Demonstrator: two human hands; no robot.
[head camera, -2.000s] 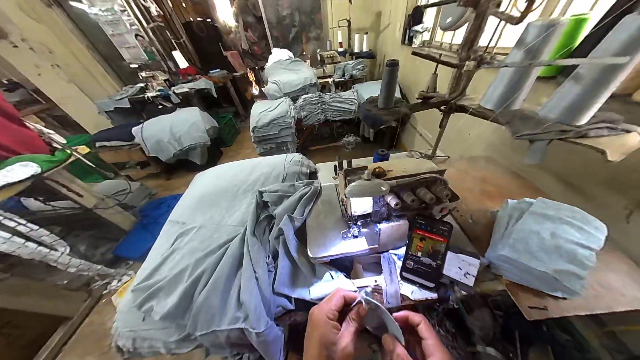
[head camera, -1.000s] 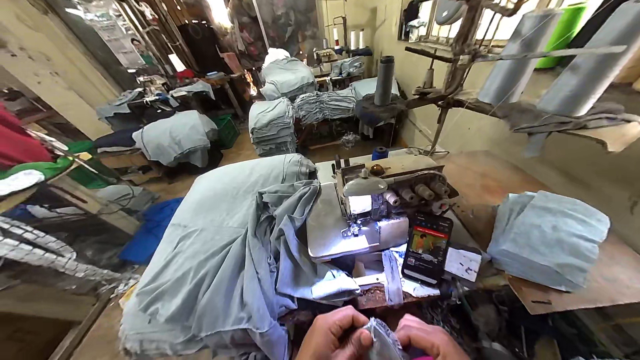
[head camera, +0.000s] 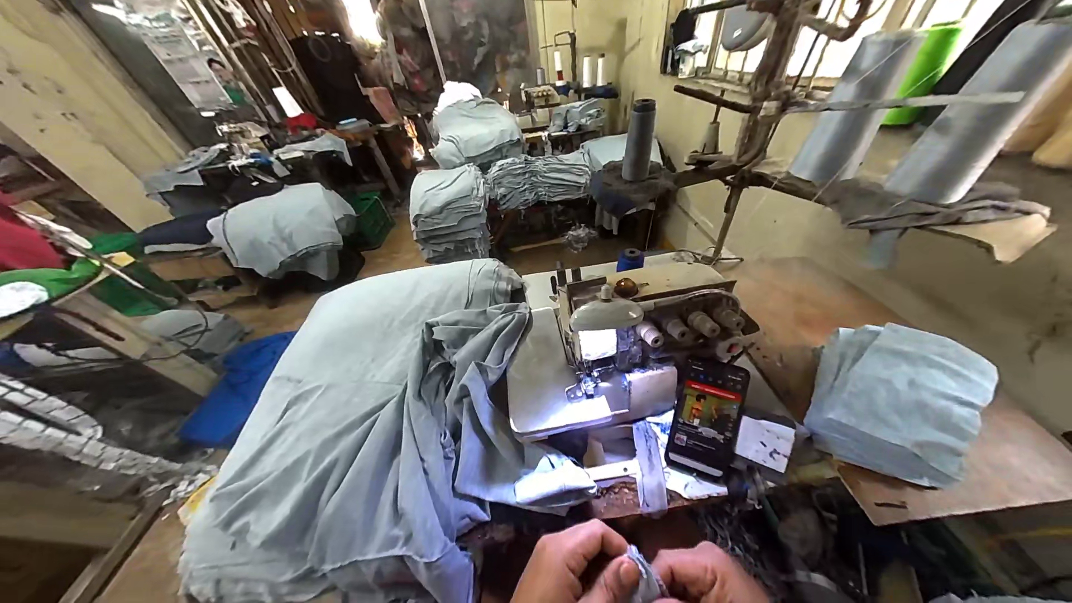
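At the bottom edge of the head view, my left hand (head camera: 578, 565) pinches a small piece of grey fabric (head camera: 643, 576) between thumb and fingers. My right hand (head camera: 708, 576) grips the same piece from the other side, its fingertips close to the left ones. Beyond the hands stands an overlock sewing machine (head camera: 557, 402) with its lamp lighting the presser foot (head camera: 589, 387). A large pile of light grey fabric (head camera: 335, 402) lies left of it, a loose bunched part reaching the machine's front edge.
A smartphone (head camera: 708, 414) leans at the machine's right. A stack of pale blue-grey cut pieces (head camera: 904, 402) sits on the wooden table (head camera: 963, 494). Thread cones (head camera: 863, 105) stand on a rack at the upper right. More fabric stacks (head camera: 450, 213) are behind.
Both hands have shifted lower in view, and the grey piece between them is now folded narrower, with less of it showing than two seconds ago.
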